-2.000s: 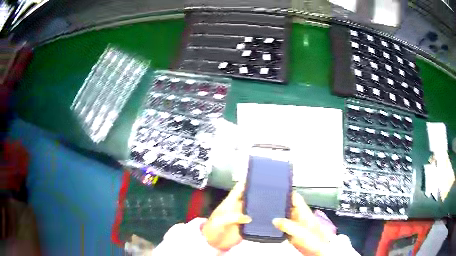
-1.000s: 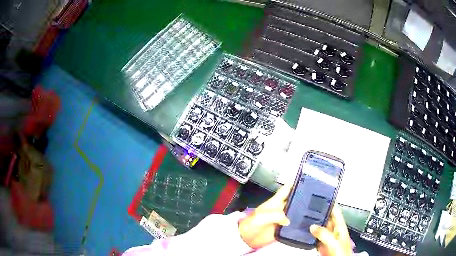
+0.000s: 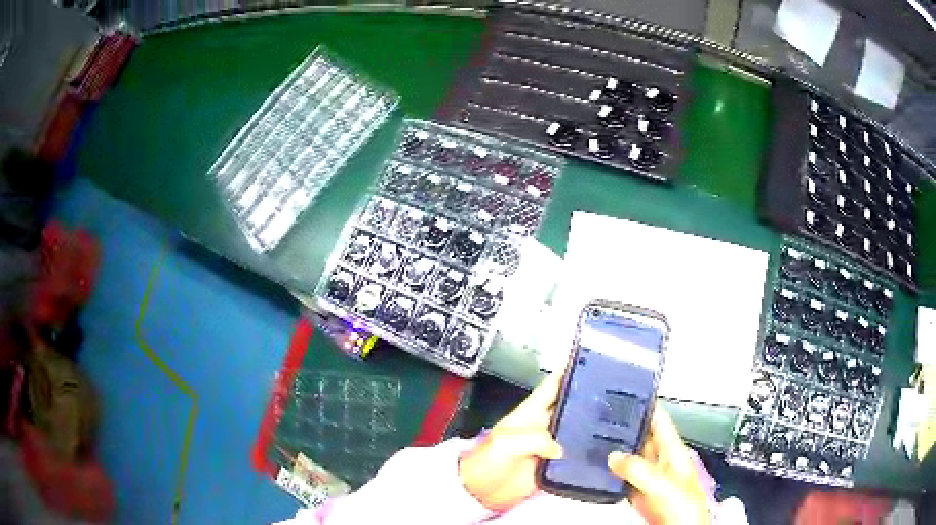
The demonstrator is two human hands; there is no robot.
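A black smartphone with a lit screen is held upright in both hands at the lower middle. My left hand grips its left side, thumb at the lower screen edge. My right hand holds the right side, its thumb over the lower screen. A large white sheet lies on the bench behind the phone, partly covered by it. A clear blister tray filled with round watch-like pieces lies to the left, a smaller white paper partly over its right edge.
An empty-looking clear tray lies far left on the green bench. Black trays with tagged pieces lie at the back; another clear filled tray is right. A red-edged crate is below the bench, beside blue floor.
Since the earliest frame the view has turned, and the phone screen has changed from plain to showing a page. Both hands still hold the phone. In the last second the scene shifted slightly left in view.
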